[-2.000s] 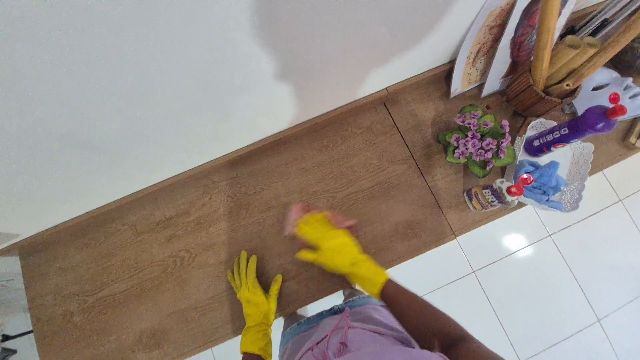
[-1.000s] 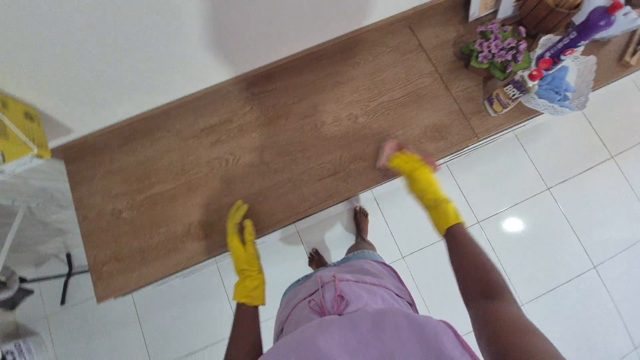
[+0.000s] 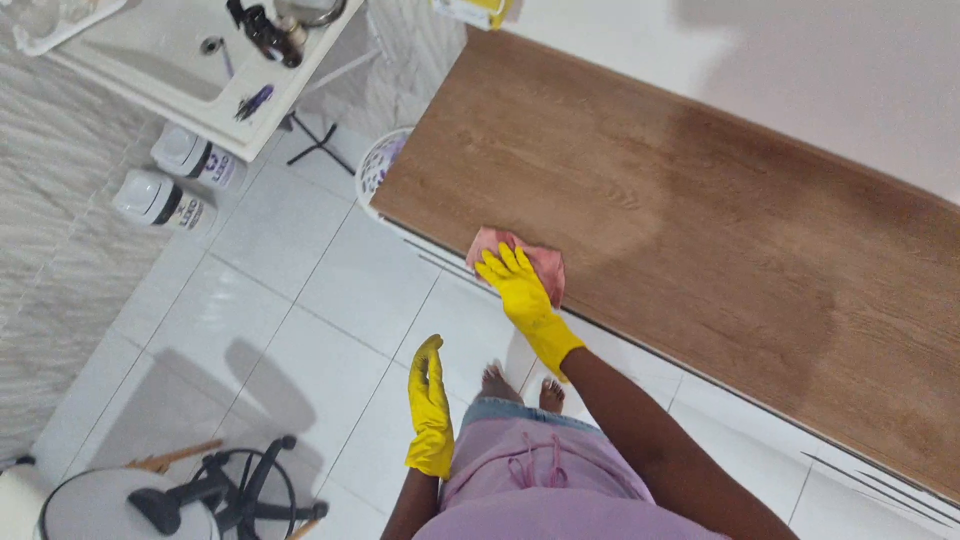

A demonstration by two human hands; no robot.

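My right hand (image 3: 517,289), in a yellow rubber glove, presses a pink cloth (image 3: 550,264) flat onto the front edge of a wood-grain countertop (image 3: 637,195). The fingers lie spread over the cloth, and part of it reaches the edge above the white drawer fronts. My left hand (image 3: 430,401), also in a yellow glove, hangs over the floor to the left of my body. It touches nothing, and its fingers point away from me, with the thumb partly apart.
A white sink (image 3: 251,135) at the upper left bears a dark spray bottle (image 3: 271,37) and a purple-handled brush (image 3: 255,102). Two lidded containers (image 3: 199,156) stand below. A white basket (image 3: 373,169) adjoins the counter's left end. An upturned-looking chair base (image 3: 251,495) is at the lower left.
My right hand has moved left along the counter with the cloth to near its left end. My left hand is now over the floor. The view has swung strongly left.
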